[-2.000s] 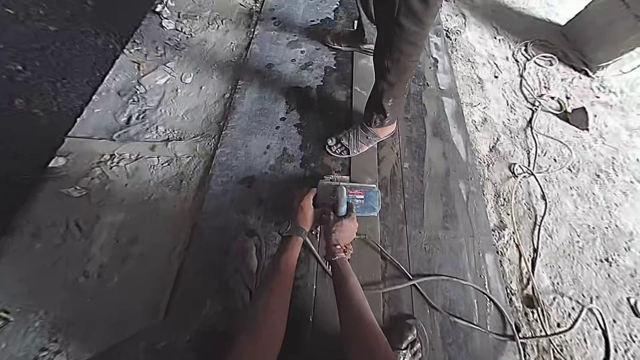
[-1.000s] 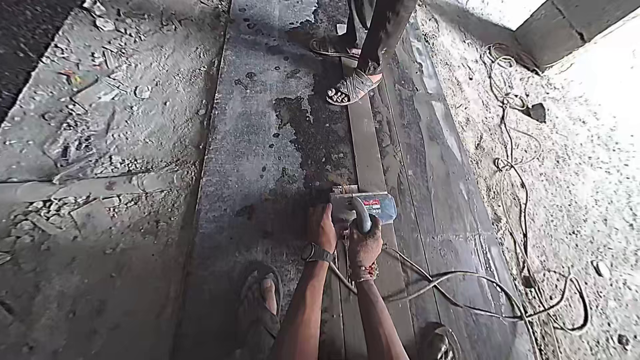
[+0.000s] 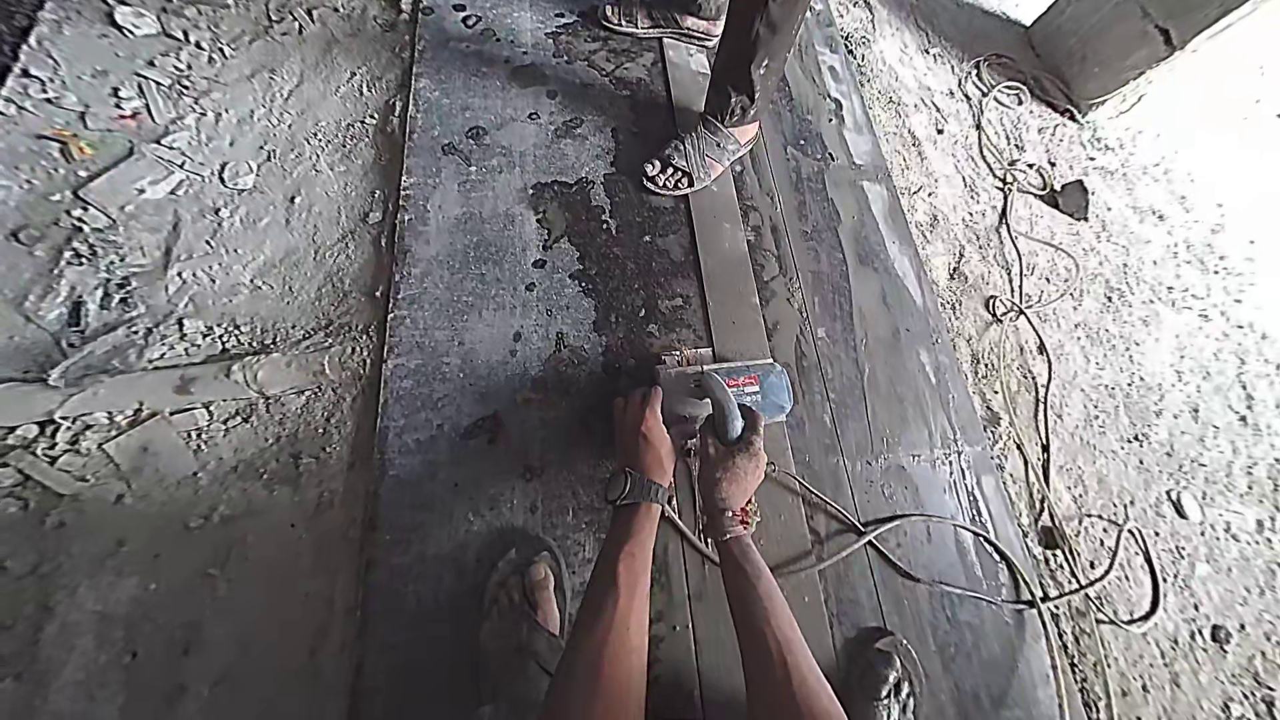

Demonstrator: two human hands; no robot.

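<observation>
A handheld power saw with a blue motor housing and a grey curved handle rests across a long narrow board. My right hand is closed around the rear of its handle. My left hand, with a watch at the wrist, grips the saw's left side; its fingertips are partly hidden. Beneath the narrow board lies a wide, dark, wet-stained sheet. Another person's sandalled foot stands on the narrow board, ahead of the saw. The blade cannot be made out.
A power cord loops from my hands to the right, over the sheet's edge. More tangled cable lies on the rough ground. Rubble and a pipe-like length are at the left. A concrete block stands at the upper right. My own feet flank my arms.
The view has shifted somewhat. Both hands stay on the saw over the narrow board. The other person's sandalled foot is closer to the saw than two seconds ago cannot be told.
</observation>
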